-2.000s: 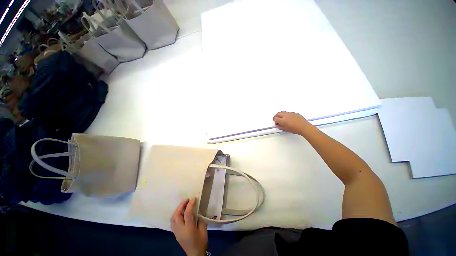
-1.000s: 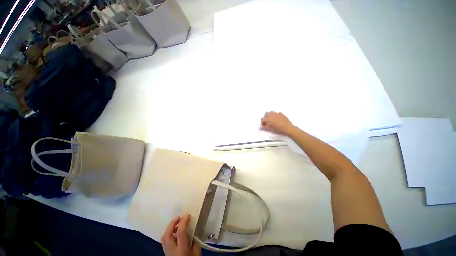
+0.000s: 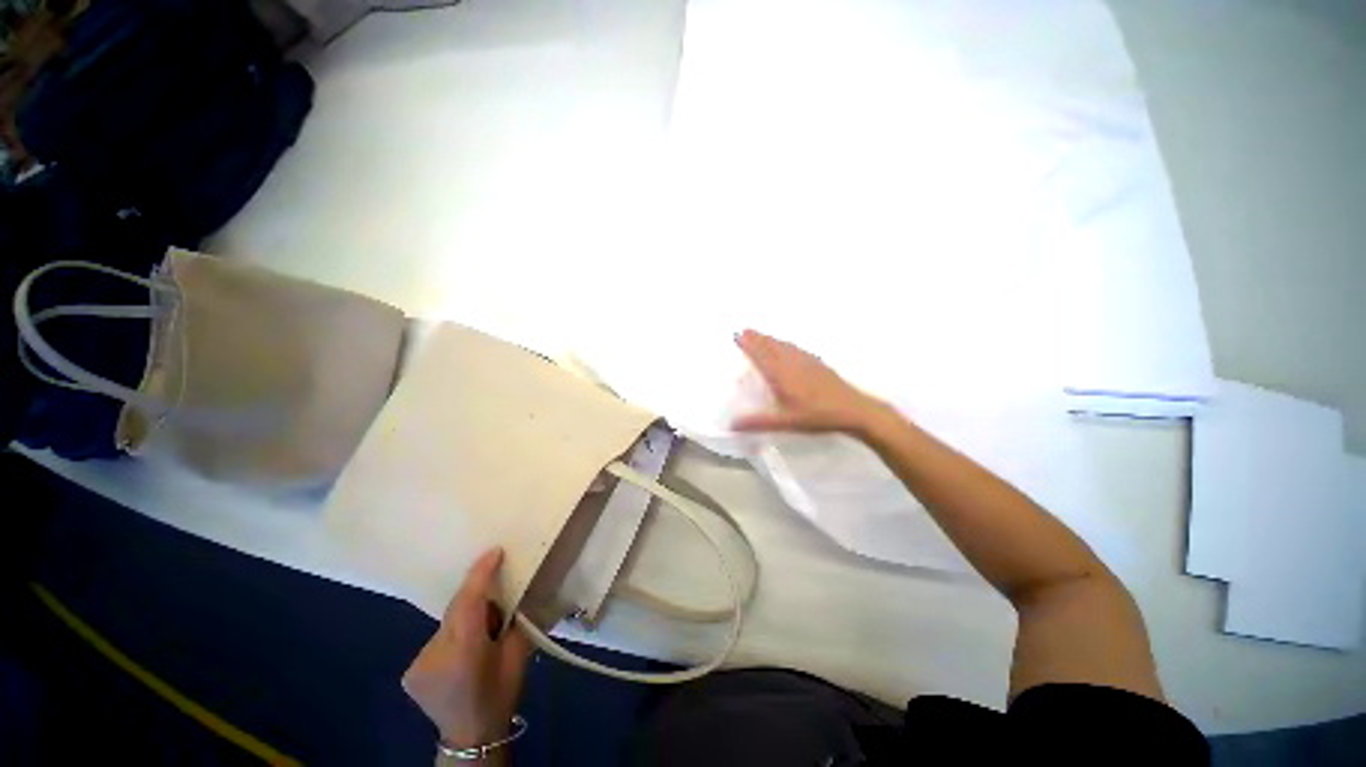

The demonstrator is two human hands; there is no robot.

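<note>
A beige tote bag (image 3: pixel 465 450) lies on its side on the white table, its opening facing right and both handles (image 3: pixel 727 562) looped out. A pale strip shows inside it. My left hand (image 3: pixel 472 659) grips the near edge of the bag by the opening. Large white tissue paper (image 3: pixel 884 495) hangs in loose folds over the near edge of the tissue stack (image 3: pixel 1131 402). My right hand (image 3: pixel 802 393) is on the tissue, thumb and fingers apart. Glare hides the detail of the paper around its fingertips.
Another beige tote bag (image 3: pixel 277 367) with handles stands beside it at the left. Dark blue bags (image 3: pixel 150 120) are heaped behind. White board inserts (image 3: pixel 1273 510) lie at the right. The table edge curves along the front, above a dark floor with a yellow line.
The tissue has come off the stack's near edge towards me and is more folded. My right hand has opened from a closed shape. The view has shifted, and my left hand stays on the bag.
</note>
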